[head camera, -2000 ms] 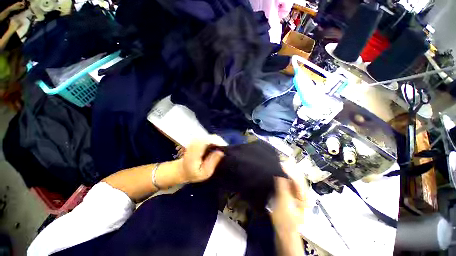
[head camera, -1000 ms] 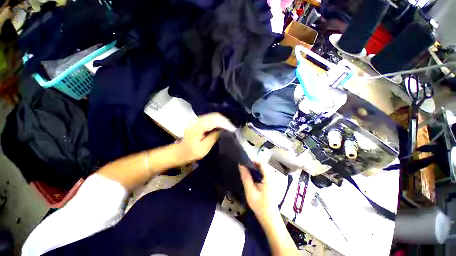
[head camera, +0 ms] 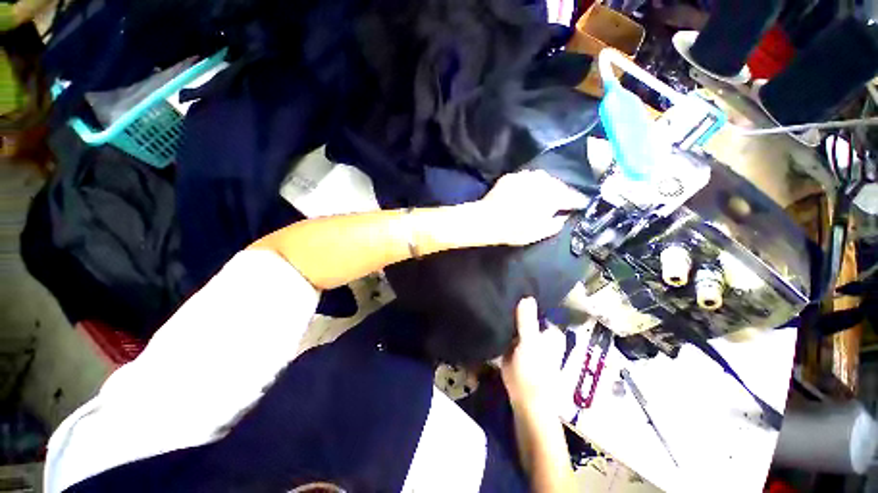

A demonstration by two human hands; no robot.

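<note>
A dark cloth panel lies between my hands, its right edge close to the needle area of the overlock machine. My left hand is at the cloth's far edge, fingers bent down on it beside the needle area. My right hand is at the near edge, thumb up on the cloth, other fingers partly hidden. Two pale round knobs sit on the machine front. A light blue attachment stands atop the head. Whether the cloth is under the presser foot cannot be told.
Red snips and a thin metal tool lie on the white table. A dark garment heap lies behind. A turquoise basket is at left, scissors at right, black thread cones at upper right.
My left hand has moved right and forward to the needle area. My right hand has shifted slightly right. The cloth, earlier held up and handled between the hands, is now spread beside the machine.
</note>
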